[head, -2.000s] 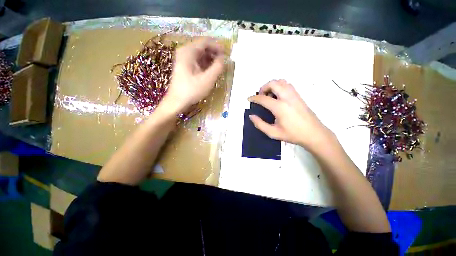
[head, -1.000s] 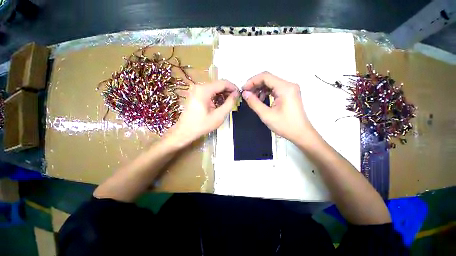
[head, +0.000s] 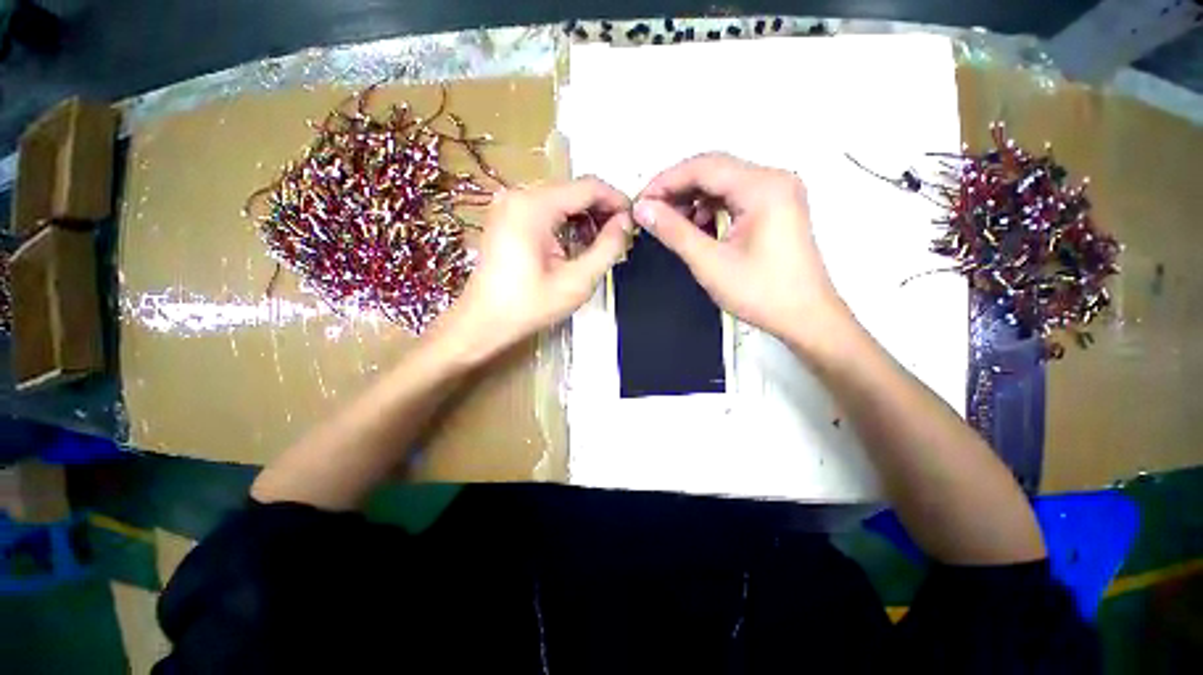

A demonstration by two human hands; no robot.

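Observation:
My left hand (head: 548, 264) and my right hand (head: 739, 237) meet fingertip to fingertip above the top of the black adhesive sheet (head: 670, 330). A wired component (head: 581, 235), dark red leads, shows inside the curled fingers of my left hand. What my right fingertips pinch is too small and covered to make out. The black sheet lies on the white work board (head: 792, 435), with a pale backing edge beside it. A tangled pile of wired components (head: 376, 218) lies left, and another pile (head: 1029, 244) lies right.
Two open cardboard boxes (head: 60, 310) stand at the far left. Small black parts (head: 699, 29) line the board's far edge. A few loose leads (head: 910, 178) reach from the right pile onto the board. A blue bin (head: 1088, 541) is below the bench at right.
My left hand has come from the left pile to meet my right hand, which has lifted from the sheet. In the last second the hands stay together while the camera view shifts slightly.

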